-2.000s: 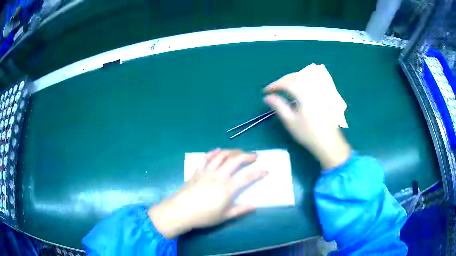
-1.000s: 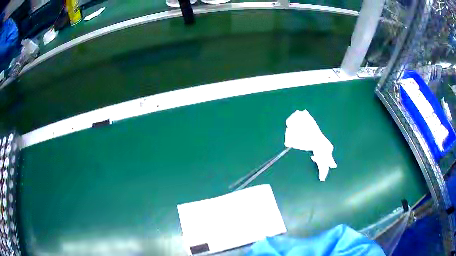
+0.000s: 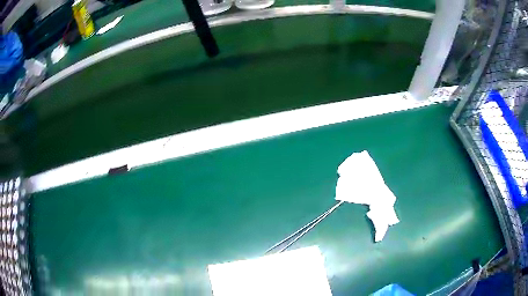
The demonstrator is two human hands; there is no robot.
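Note:
A white sheet [image 3: 269, 274] lies on the green bench at the bottom centre, its lower part cut off by the picture's edge. Thin silver tweezers [image 3: 305, 228] lie just beyond it, slanting up to the right, with one end at the wipe. A crumpled white wipe [image 3: 366, 188] lies right of centre. Neither my left hand nor my right hand is in view. Only a small bit of blue sleeve [image 3: 393, 290] shows at the bottom edge, right of the sheet.
A white rail [image 3: 231, 134] crosses behind the bench [image 3: 150, 225]. A dark green strip lies beyond it. A tray of round whitish parts [image 3: 13, 231] is at the left edge. A blue-rimmed bin [image 3: 502, 144] is at the right. A grey post [image 3: 437, 49] stands at the back right.
Both hands were over the sheet and wipe two seconds ago and have left the picture. The view has tilted up, so the sheet, tweezers and wipe sit lower. Less blue sleeve shows.

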